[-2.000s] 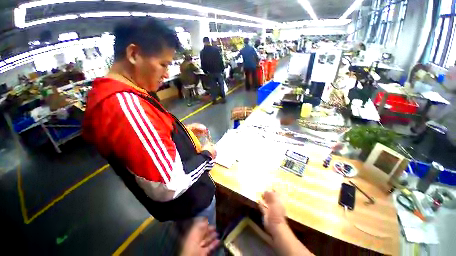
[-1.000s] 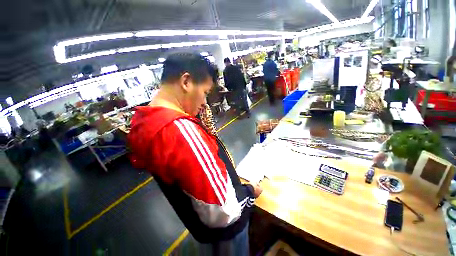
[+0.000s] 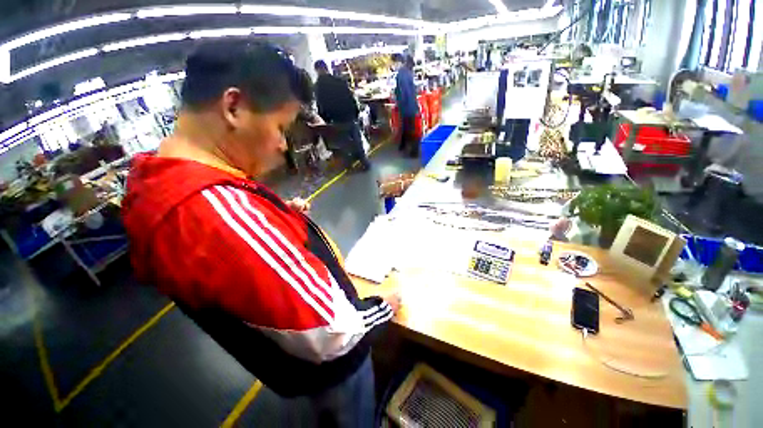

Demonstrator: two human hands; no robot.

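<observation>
Neither of my hands is in the picture. Nearest in front of me is the light wooden desk (image 3: 535, 334). A pale grey calculator (image 3: 491, 262) lies near its middle. A dark-screened smartphone (image 3: 585, 310) with a white cable lies to the right. White paper sheets (image 3: 372, 251) lie at the desk's left side. Long narrow straps (image 3: 477, 219) lie across the far part. A coworker in a red, white and black jacket (image 3: 243, 251) stands at the desk's left edge, head bent down, one hand at the desk edge.
A green plant (image 3: 615, 205) and a pale framed wooden box (image 3: 644, 249) stand at the right. Scissors (image 3: 697, 316) lie beyond the desk's right edge. A slatted pale object (image 3: 435, 405) is under the desk. A blue bin (image 3: 437, 142) and other people stand farther back.
Two seconds ago both my hands showed at the bottom; they have left the picture. The view has swung right and back. The coworker's near hand has come down to the desk edge.
</observation>
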